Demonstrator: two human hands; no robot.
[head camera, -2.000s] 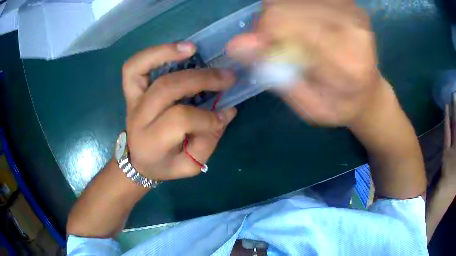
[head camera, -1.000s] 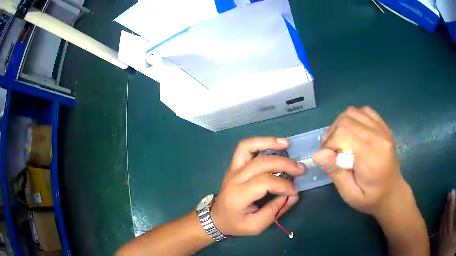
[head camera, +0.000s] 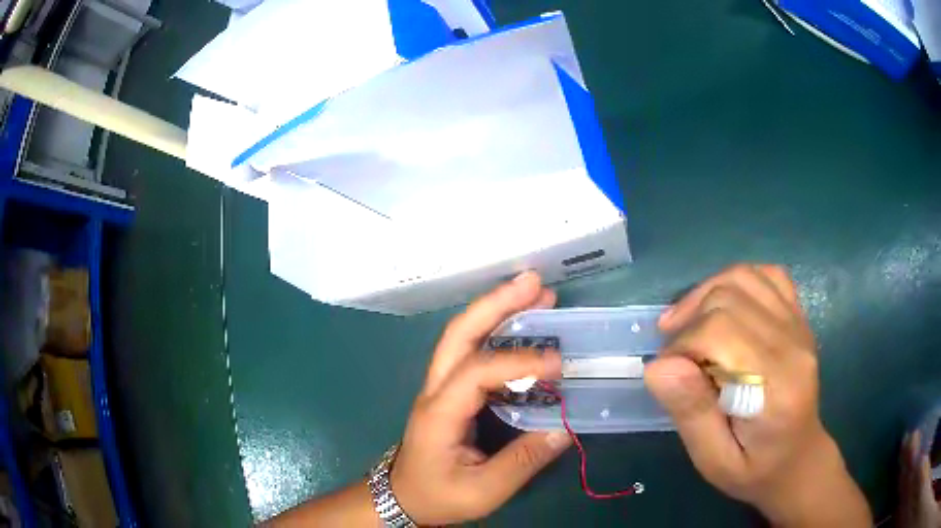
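Observation:
The translucent plastic housing (head camera: 593, 410) lies in front of me. A white strip (head camera: 609, 367) lies along its central channel. The black cooling fan (head camera: 531, 396) sits at its left end, partly under my left hand. A thin red lead (head camera: 580, 460) with a small white plug runs from the fan over the housing's near edge. My left hand (head camera: 464, 413) holds the housing's left end and fan, fingers across the fan. My right hand (head camera: 738, 387) grips a brush (head camera: 742, 397), white bristles and brassy ferrule outward, over the housing's right part. Its handle tip is hidden.
A white carton with blue edges (head camera: 444, 206) stands open behind the housing. Another blue and white box (head camera: 862, 31) is at the top right. Blue shelving (head camera: 108, 299) with brown boxes is at the left. Part of another person's hand (head camera: 918, 480) shows at the lower right edge.
The view has shifted, bringing the carton and shelving into sight. My left hand has opened outward around the fan end, exposing more of the fan, strip and red lead. My right hand still grips the brush.

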